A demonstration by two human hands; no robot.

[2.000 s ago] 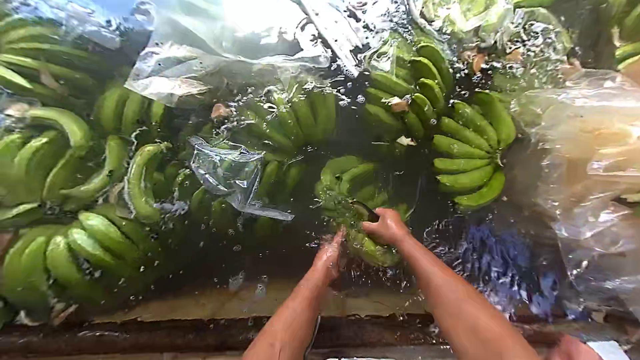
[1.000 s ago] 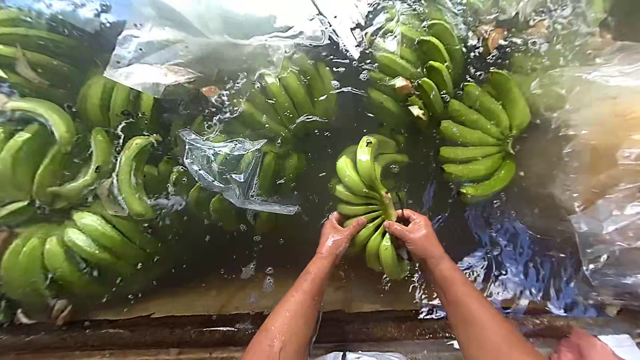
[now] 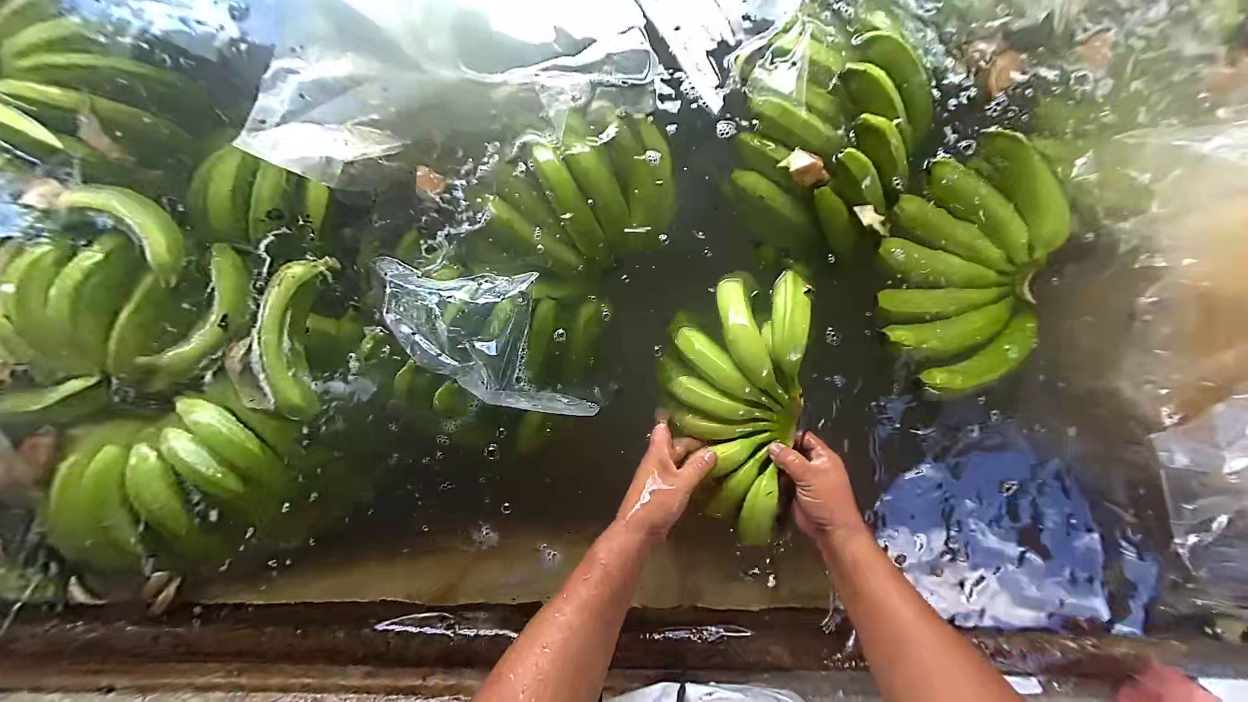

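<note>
Both my hands grip one hand of green bananas (image 3: 726, 380) at the surface of the murky water, its fruit fanned up and to the left. My left hand (image 3: 671, 478) holds the lower left side, thumb on the fruit. At the crown on the right, my right hand (image 3: 817, 483) has its thumb pressed over the stem side. Another green banana cluster (image 3: 975, 263) floats to the upper right, apart from the held one. Behind it lies a further cluster (image 3: 848, 117) with brown bits on it. A partly sunken cluster (image 3: 585, 195) is to the upper left.
Clear plastic sheets float at the top (image 3: 331, 117) and the right (image 3: 1209, 478), and a smaller plastic piece (image 3: 468, 336) lies left of my hands. More green bananas (image 3: 166, 478) crowd the left side. The tank's near edge (image 3: 322, 634) runs below my forearms.
Two seconds ago the bananas sat lower in the water with my right hand over them. They came up and turned, and now their fruit fans out to the left with both hands on them.
</note>
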